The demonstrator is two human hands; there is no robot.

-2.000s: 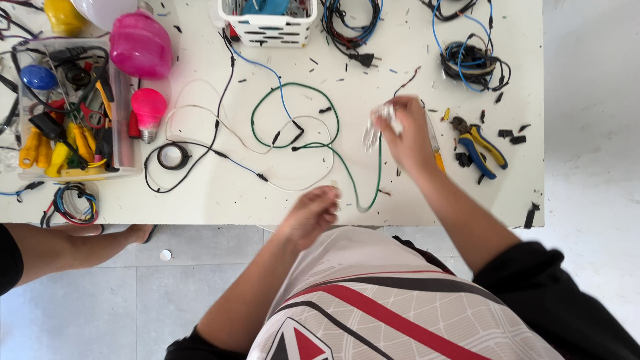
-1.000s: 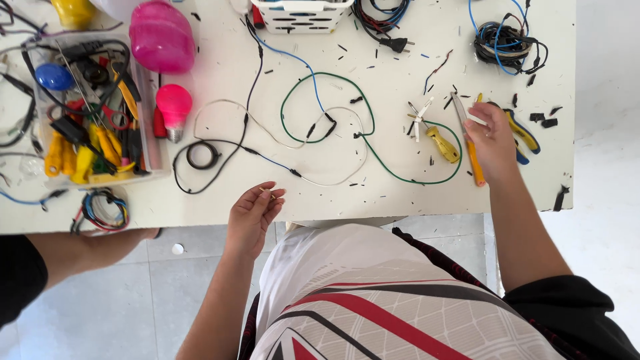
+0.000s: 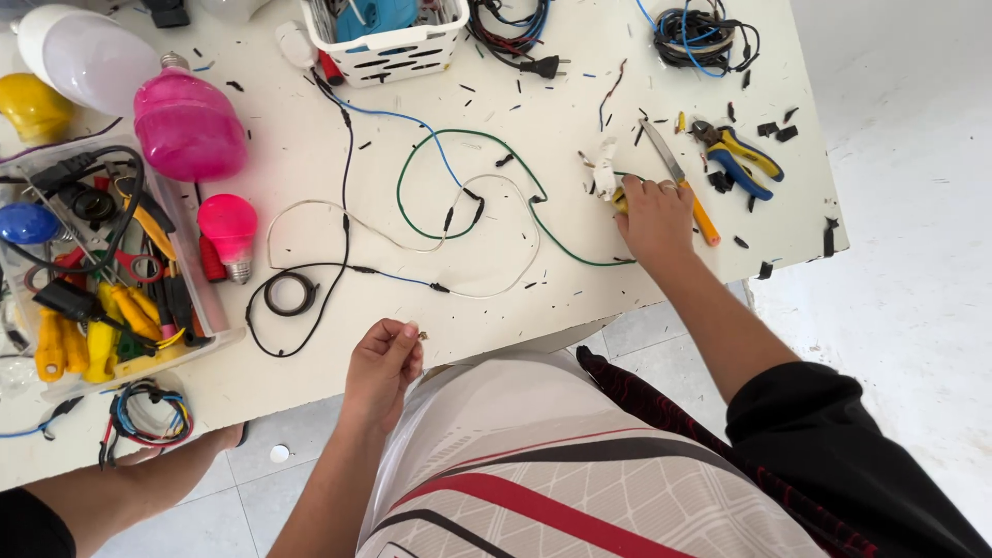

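Note:
My left hand [image 3: 386,368] pinches a small brass-coloured metal piece [image 3: 422,335] between thumb and fingertips at the table's front edge. My right hand [image 3: 657,213] reaches down over a small yellow-handled tool [image 3: 620,200], mostly covered by the palm; whether the fingers grip it I cannot tell. A white plastic fitting [image 3: 604,170] lies just left of those fingers. To their right are a knife with an orange handle [image 3: 700,213] and blue-and-yellow cutting pliers [image 3: 736,159]. Between the hands, a green wire [image 3: 570,252] joins looped blue, white and black wires. A roll of black tape [image 3: 291,294] lies among them.
A clear bin of tools [image 3: 167,353], coloured bulbs [image 3: 190,124] and a wire coil [image 3: 151,415] stand at left. A white basket [image 3: 407,58], a cable with a plug [image 3: 542,67] and another coil [image 3: 697,39] are at the back. Another person's leg [image 3: 155,480] shows below left.
My right hand has moved onto the small yellow-handled tool, which lay uncovered a second ago. The white piece seen in its fingers then no longer shows there. My left hand stays near the table's front edge.

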